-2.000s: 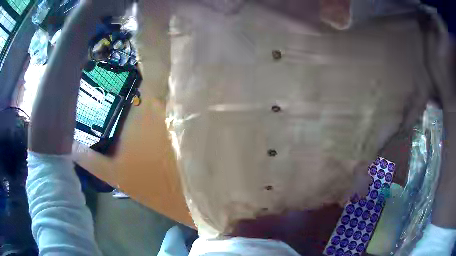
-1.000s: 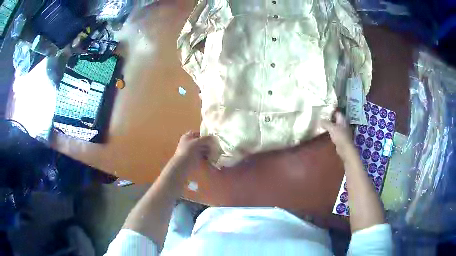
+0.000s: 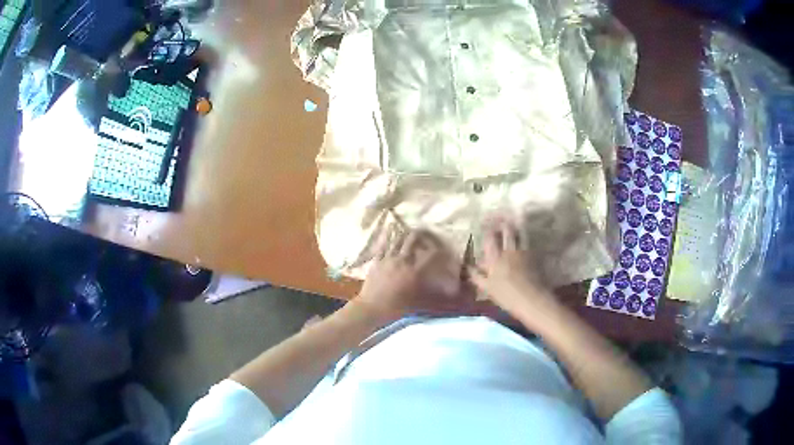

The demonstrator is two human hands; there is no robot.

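Observation:
A cream shirt [image 3: 418, 139] lies front up on the table, its dark buttons running down the middle and its hem toward me. My left hand [image 3: 400, 269] rests on the hem left of the front opening. My right hand [image 3: 505, 261] is on the hem just right of the opening, fingers on the cloth. Both hands are slightly blurred, and whether the fingers pinch the cloth is hard to tell. The top of the shirt is cut off by the picture's edge.
A round sticker sheet [image 3: 642, 226] with a turquoise clip [image 3: 673, 187] lies right, beside a pale yellow sheet [image 3: 692, 235]. Packed garments [image 3: 753, 191] in clear bags lie far right. A black-edged patterned item [image 3: 135, 161] and an orange bit [image 3: 204, 105] are left on the table [image 3: 252, 174].
The shirt was held up close, then laid down; its hem now lies nearer me and spread wider. Both hands have moved inward to the front opening. The white hang tag no longer shows.

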